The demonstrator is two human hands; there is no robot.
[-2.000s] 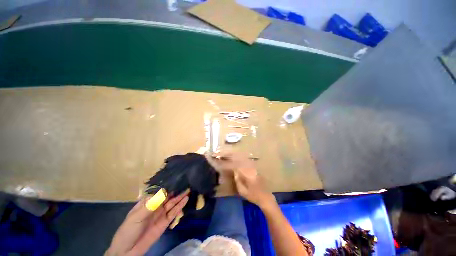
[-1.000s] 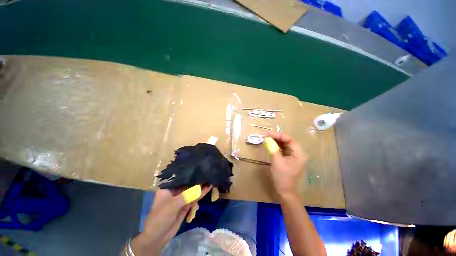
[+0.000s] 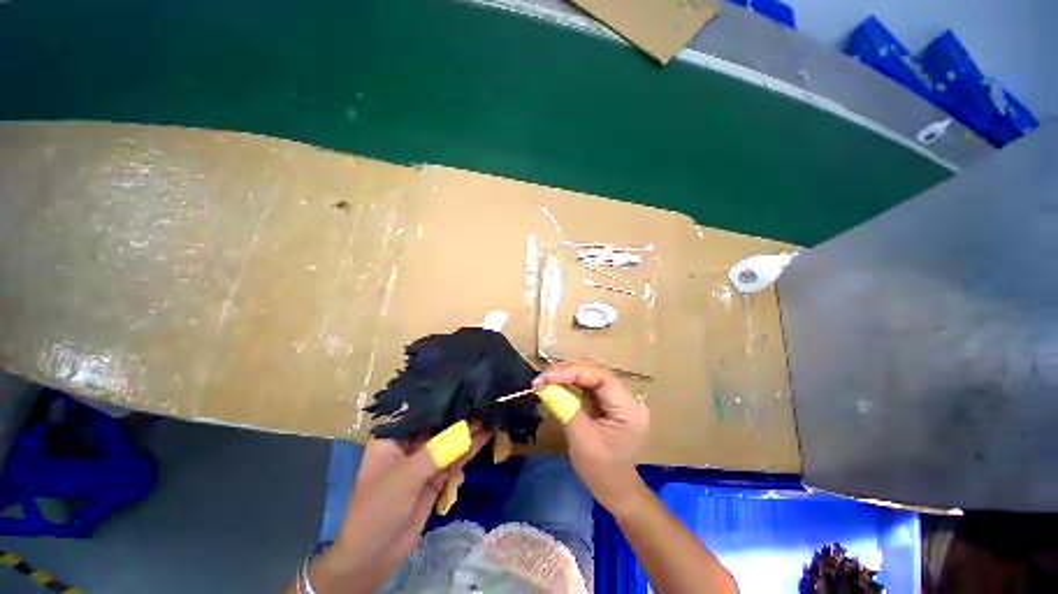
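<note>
A black spiky piece (image 3: 447, 377) is held in my left hand (image 3: 400, 482), which wears a yellow finger cot on the thumb. Beige protruding parts (image 3: 450, 492) stick out below the tufts. My right hand (image 3: 598, 429), also with a yellow cot, pinches a thin pale stick (image 3: 515, 396). The stick's far end is at the black tufts; whether it touches them I cannot tell. A small white dish (image 3: 596, 314) lies beyond my right hand, with several thin sticks (image 3: 608, 255) behind it. A slim dark tool lies partly behind my right hand.
A white nozzle bottle (image 3: 756, 273) lies beside a grey metal box (image 3: 928, 325) on the right. A green conveyor (image 3: 464, 104) runs behind the cardboard-covered bench (image 3: 267, 267). A blue tray (image 3: 743, 545) at lower right holds a brown-looking spiky piece (image 3: 839, 574). A blue stool (image 3: 75, 470) stands lower left.
My right hand has moved from beside the white dish, left and down to the black piece, and the thin stick now shows in its fingers. My left hand still holds the piece.
</note>
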